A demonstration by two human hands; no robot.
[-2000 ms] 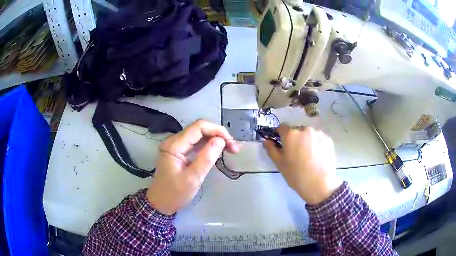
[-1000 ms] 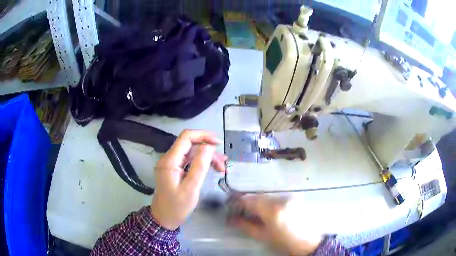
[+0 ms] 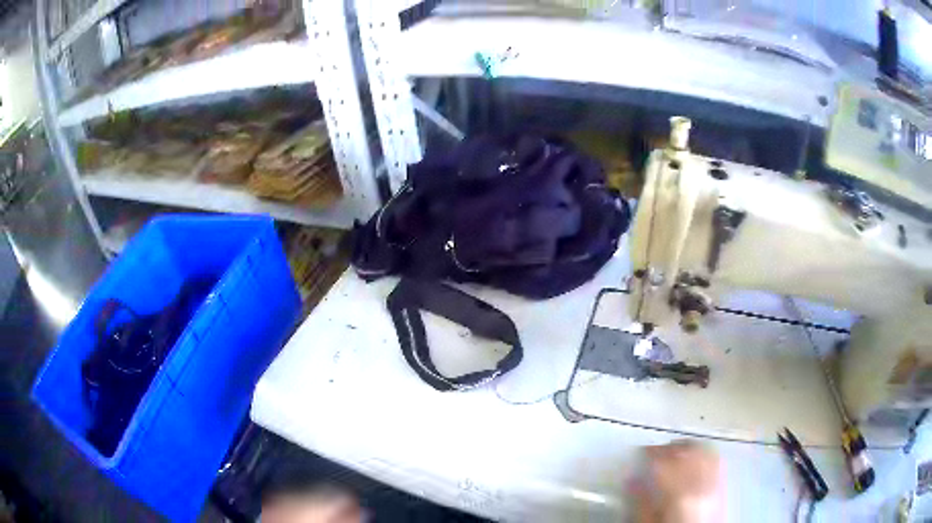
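A black band (image 3: pixel 413 337) with a pale line along it lies in a loop on the white table, left of the sewing machine (image 3: pixel 787 240). A thin thread runs from near the band toward the needle plate (image 3: pixel 609 352). My left hand (image 3: pixel 312 505) is blurred and cut off at the bottom edge, off the table's front. My right hand (image 3: pixel 683 480) is blurred at the table's front, below the machine; its fingers cannot be made out. The black thread snips (image 3: pixel 802 465) lie on the table right of my right hand, beside the screwdriver (image 3: pixel 854 456).
A pile of dark workpieces (image 3: pixel 531 220) lies at the back of the table. A blue bin (image 3: pixel 220 347) with dark pieces inside stands to the left. White shelves (image 3: pixel 353 112) stand behind. A brown metal piece (image 3: pixel 677 374) sits right of the presser foot.
The view has swung left, showing more bin and shelves. Both hands have moved down and away from the needle area. The snips, earlier at my right hand, now lie on the table.
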